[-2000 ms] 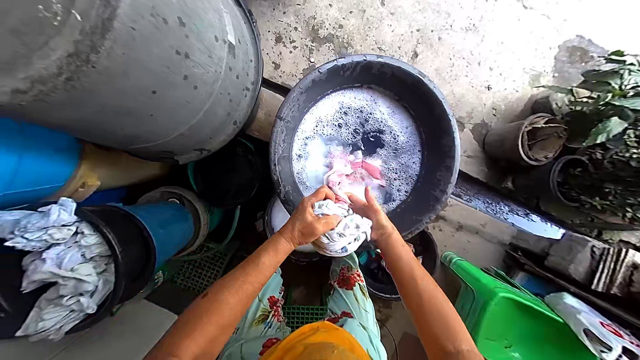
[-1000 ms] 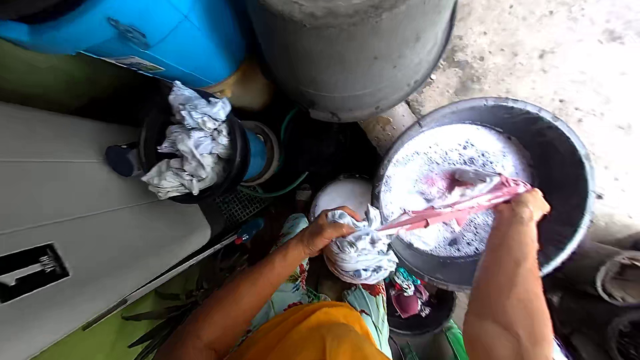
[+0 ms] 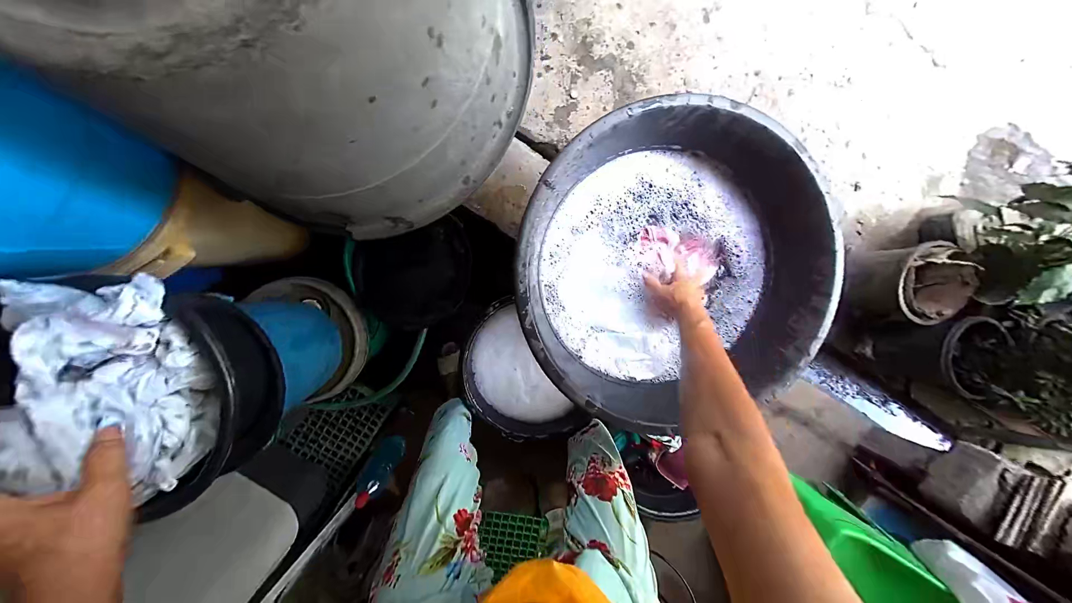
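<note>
My right hand point(image 3: 677, 293) is in the suds of a large black basin point(image 3: 800, 251), its fingers closed on pink cloth point(image 3: 670, 249). At the far left, my left hand point(image 3: 88, 507) reaches over a black bucket point(image 3: 251, 368) heaped with wet whitish cloth point(image 3: 117, 360). Its fingertips touch the heap; whether they grip any of it cannot be told. Foamy water point(image 3: 620, 285) fills much of the basin and hides part of the pink cloth.
A smaller black-rimmed tub of whitish water point(image 3: 515, 368) sits between my knees and the basin. A big grey drum point(image 3: 335, 109) stands upper left, near a blue barrel point(image 3: 75, 176). Pots with plants point(image 3: 946, 280) stand right, a green plastic object point(image 3: 863, 536) lower right.
The white cloth that my left hand gripped beside the basin is no longer there, and that hand is now at the bucket. My right hand has lowered the stretched pink cloth into the suds. The view has shifted.
</note>
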